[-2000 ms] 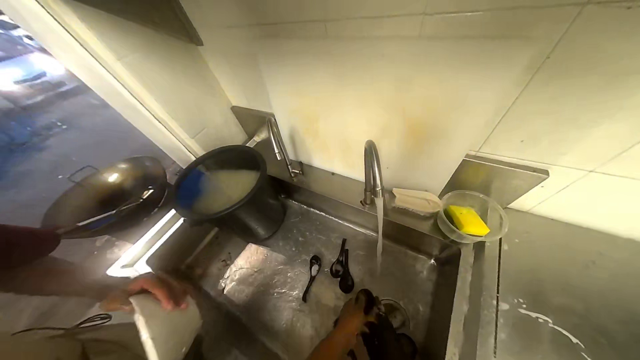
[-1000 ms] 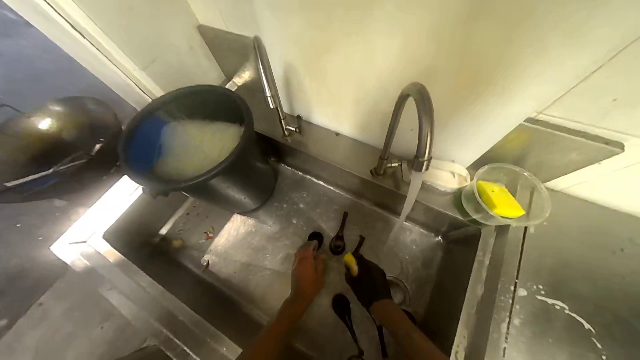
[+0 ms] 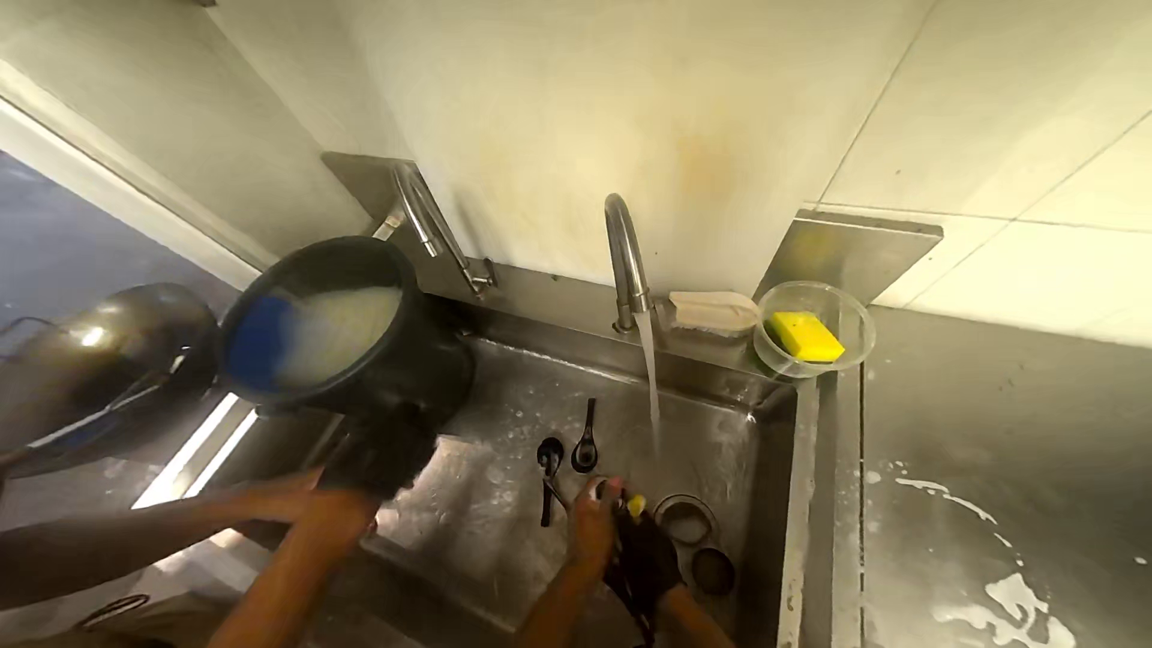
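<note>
My left hand (image 3: 589,531), bare, is closed around a small dark utensil, mostly covered by the fingers. Against it is my right hand (image 3: 648,558) in a black glove, with a yellow sponge piece (image 3: 636,506) showing between its fingers. Both hands are low over the steel sink (image 3: 486,540). Just beyond them lie a black spoon (image 3: 585,450) and other black spoons (image 3: 550,454), partly crossing. Near the right hand are a round drain (image 3: 686,519) and a dark round thing (image 3: 714,571). Water runs from the faucet (image 3: 627,252) into the sink.
Another person's arms (image 3: 297,540) reach in from the left, a blurred black shape at their hands, beside a black bucket (image 3: 432,360) of cloudy water. A wok (image 3: 117,360) stands far left. A clear bowl (image 3: 859,337) with a yellow sponge (image 3: 805,337) sits behind the sink's right corner.
The other person's arms have come in by the bucket, which now tilts. My left hand has come close against my gloved right hand; one second ago they were apart.
</note>
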